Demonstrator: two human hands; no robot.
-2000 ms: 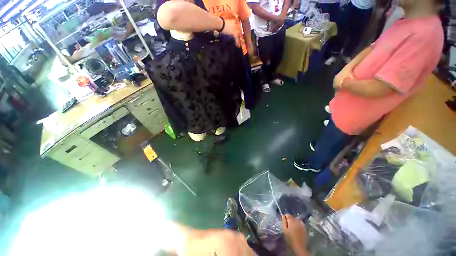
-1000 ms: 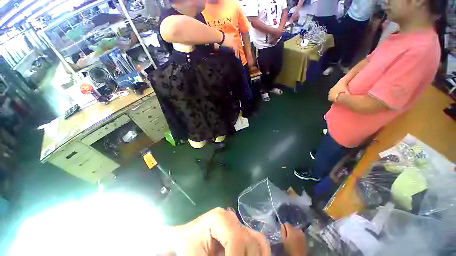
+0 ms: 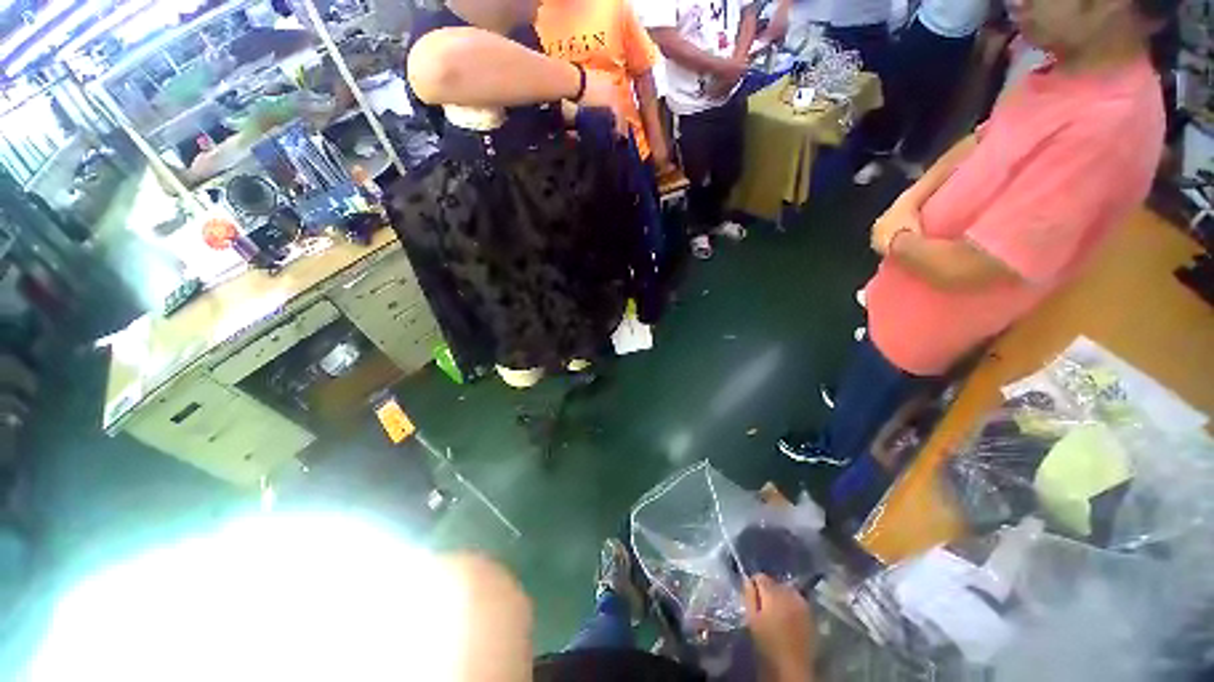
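Note:
A clear plastic bag (image 3: 686, 533) stands open-topped at the lower centre, with a dark mass beside it or seen through it. My right hand (image 3: 779, 620) is at the bag's near right edge, its fingers closed on the plastic. My left hand or forearm (image 3: 493, 620) is very close to the camera at the bottom left, blurred and mostly washed out by a bright white glare. Its fingers cannot be made out.
Plastic-wrapped goods (image 3: 1085, 480) lie on an orange-yellow table (image 3: 919, 513) at the right. A person in a pink shirt (image 3: 1025, 227) stands beside it. A dress form in a black patterned skirt (image 3: 519, 253) stands in the aisle. A desk (image 3: 213, 426) is at the left, with more people behind.
My left hand, whose fingers reached towards the bag a second ago, has drawn back left into the glare. My foot and leg show again. My right hand stays at the bag.

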